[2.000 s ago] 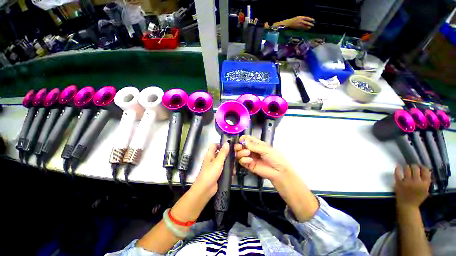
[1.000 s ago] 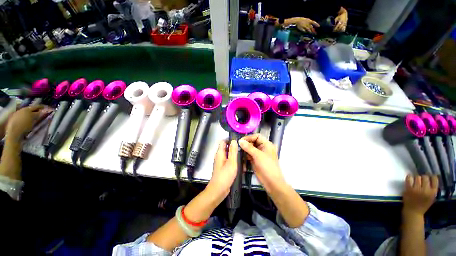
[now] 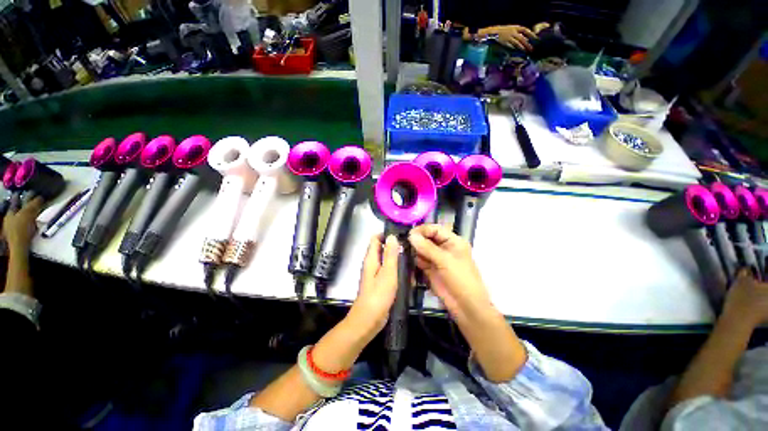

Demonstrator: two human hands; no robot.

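Observation:
A grey hair dryer with a magenta ring (image 3: 405,194) is upright in front of me, its cord end towards my body. My left hand (image 3: 376,282) is closed around its handle from the left. My right hand (image 3: 446,257) has thumb and index finger pinched at the top of the handle, just below the ring. Whether a small part is between those fingertips is too small to tell. Two more grey dryers with magenta rings (image 3: 477,173) stand partly hidden behind my right hand.
Grey dryers (image 3: 344,223) and two white dryers (image 3: 268,194) lie to the left. A blue screw bin (image 3: 437,141), screwdriver (image 3: 526,141), second blue bin (image 3: 581,105) and cream bowl (image 3: 632,148) are behind. Neighbours' hands touch dryers at far left (image 3: 23,224) and far right (image 3: 749,296).
The view has shifted so the bench appears further right than two seconds ago. The left neighbour's hand has moved dryers further left, uncovering thin sticks. The right neighbour's hand has moved onto the far-right dryers.

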